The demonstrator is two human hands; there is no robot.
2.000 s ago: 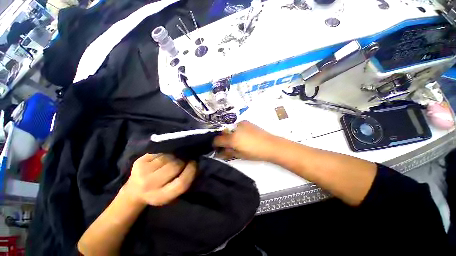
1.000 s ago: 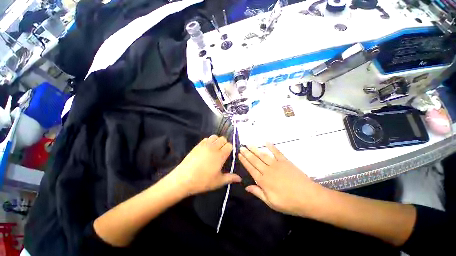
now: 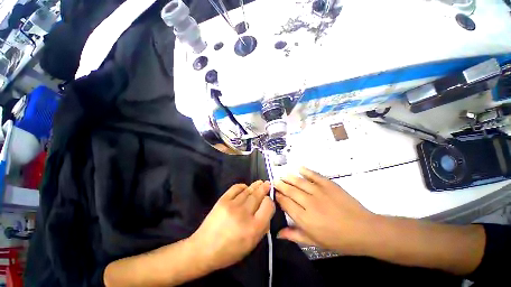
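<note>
The black garment body (image 3: 140,162) covers the table left of and below the sewing machine head (image 3: 330,50). A thin white piping or cord (image 3: 270,246) runs from the needle area straight down toward me. My left hand (image 3: 238,221) lies on the cloth just left of the cord, thumb and fingertips together at it, pinching the cord or the cloth edge. My right hand (image 3: 319,210) rests flat right of the cord, fingers forward and thumb apart. The presser foot is hidden behind the machine head's front parts.
A black device with a round dial (image 3: 448,163) lies at the right, with metal snips (image 3: 412,129) beside it. A white fabric band (image 3: 112,33) is at the upper left. Blue (image 3: 39,112) and red objects stand at the far left. The table edge curves below my right arm.
The cloth was turned from lying across to running straight toward me, and my right hand came back from the needle to lie flat. My left fingertips have closed at the cord. The view moved closer.
</note>
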